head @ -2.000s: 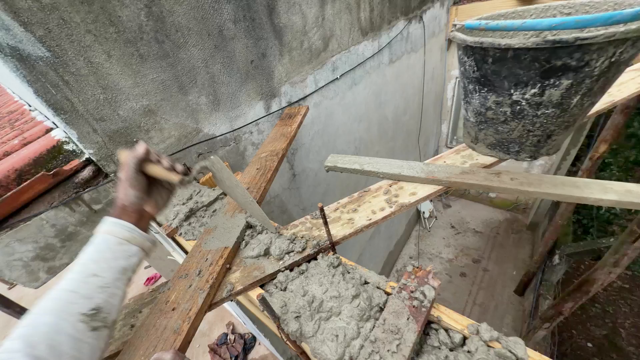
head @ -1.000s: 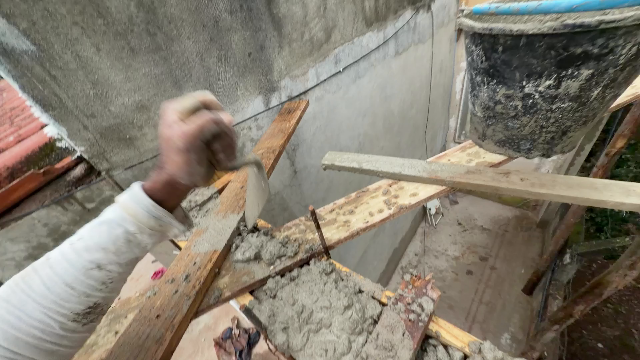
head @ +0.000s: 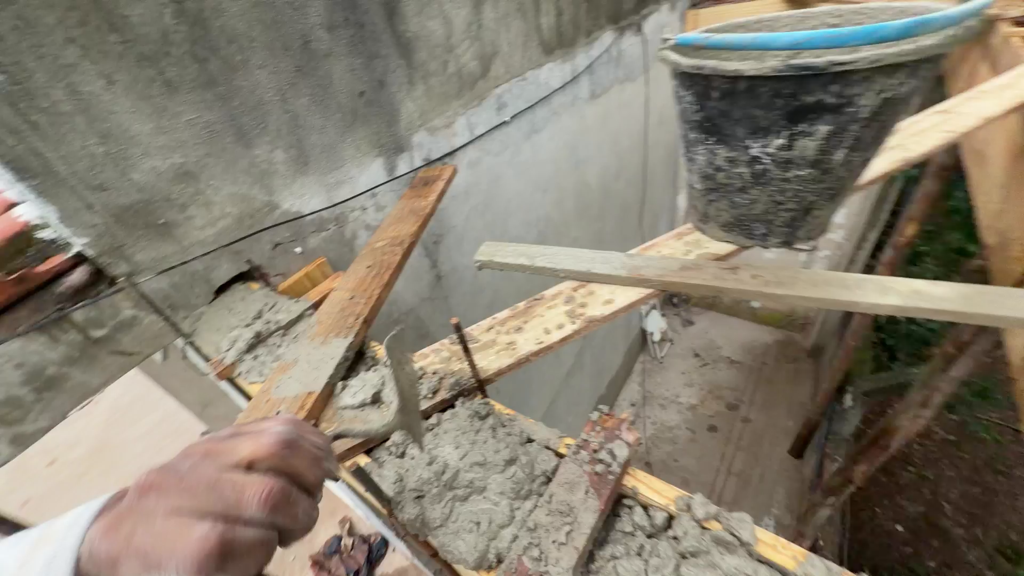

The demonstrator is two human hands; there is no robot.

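Observation:
My left hand (head: pixel 216 496), in a white sleeve, is closed around the handle of a trowel at the lower left. The mortar-smeared trowel blade (head: pixel 404 388) stands on edge over the wet concrete (head: pixel 472 480) that fills a wooden form. Left of the blade, a brown plank (head: pixel 388 252) lies across the form, with more wet concrete (head: pixel 256 328) beyond it. A rusty steel bar (head: pixel 468 356) sticks up just right of the blade. A short crosspiece coated with concrete (head: pixel 572 504) spans the form lower down. My right hand is out of view.
A black bucket (head: pixel 792 152) with a blue rim hangs or stands at the upper right. Below it, a loose grey board (head: pixel 752 284) juts over a spattered plank (head: pixel 560 316). A rendered wall (head: pixel 280 104) with a black cable rises behind; wooden poles (head: pixel 896 296) stand at the right.
My left hand, raised above the plank a second ago, is now lower and nearer, with the trowel blade over the concrete right of the plank.

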